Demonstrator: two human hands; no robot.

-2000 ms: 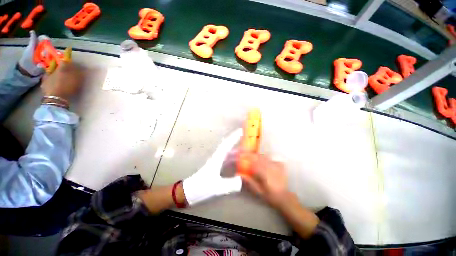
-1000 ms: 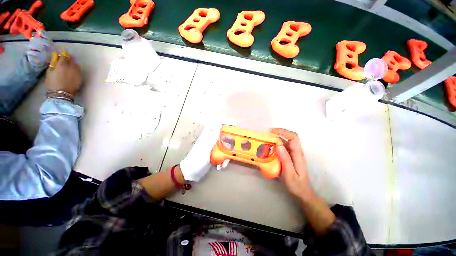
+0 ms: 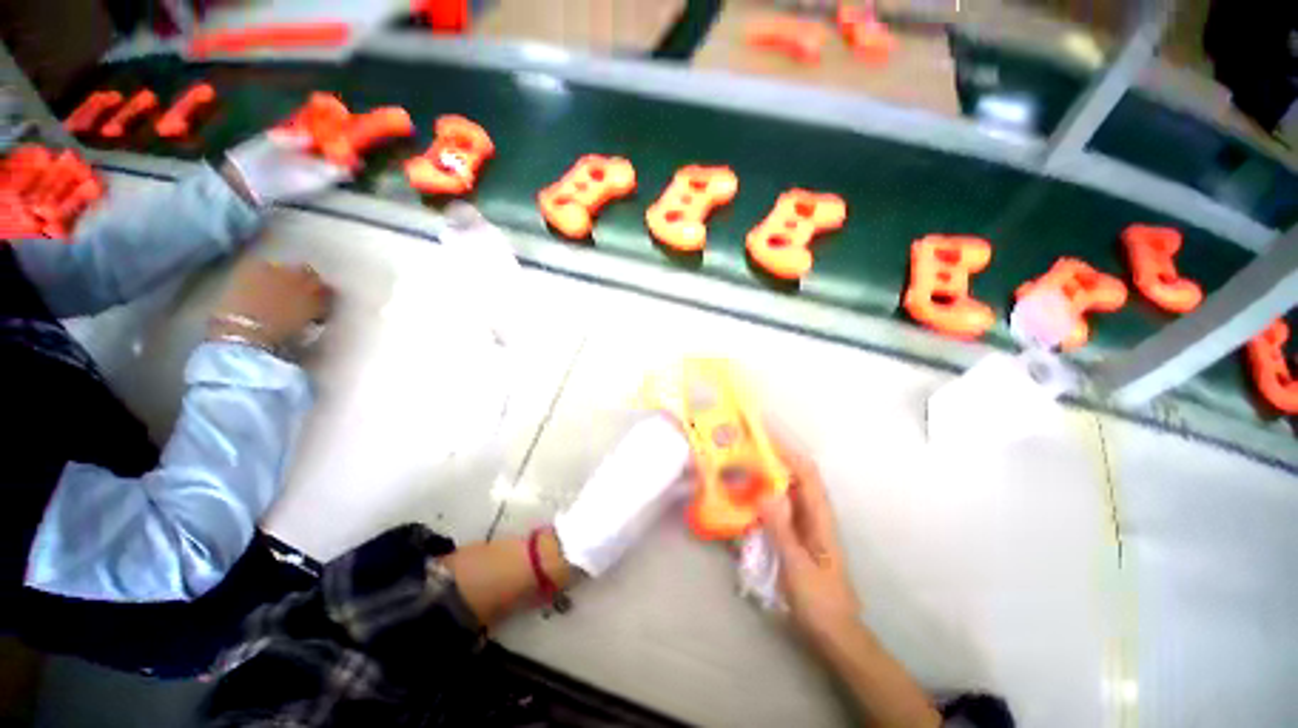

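An orange controller grip shell (image 3: 735,462) is held above the off-white bench, its long side running from upper left to lower right, with round openings along its middle. My left hand (image 3: 622,494), in a white glove above a red wrist band, is on the shell's left side; its fingertips are blurred. My bare right hand (image 3: 807,548) grips the lower right end. A crumpled white cloth (image 3: 759,569) hangs below the shell at my right palm. The shell's upper end is washed out by glare.
A green conveyor belt (image 3: 868,235) carries several orange shells beyond the bench. A whitish bottle (image 3: 989,398) stands near the slanted metal post (image 3: 1210,324). Another bottle (image 3: 480,256) stands at left. A neighbour's sleeved arm (image 3: 228,462) is at left, beside piled orange shells (image 3: 50,192).
The shell has turned from crosswise to nearly lengthwise in my hands. The white cloth now shows at my right hand. The view has tilted up, and the neighbour's gloved hand has reached over the belt.
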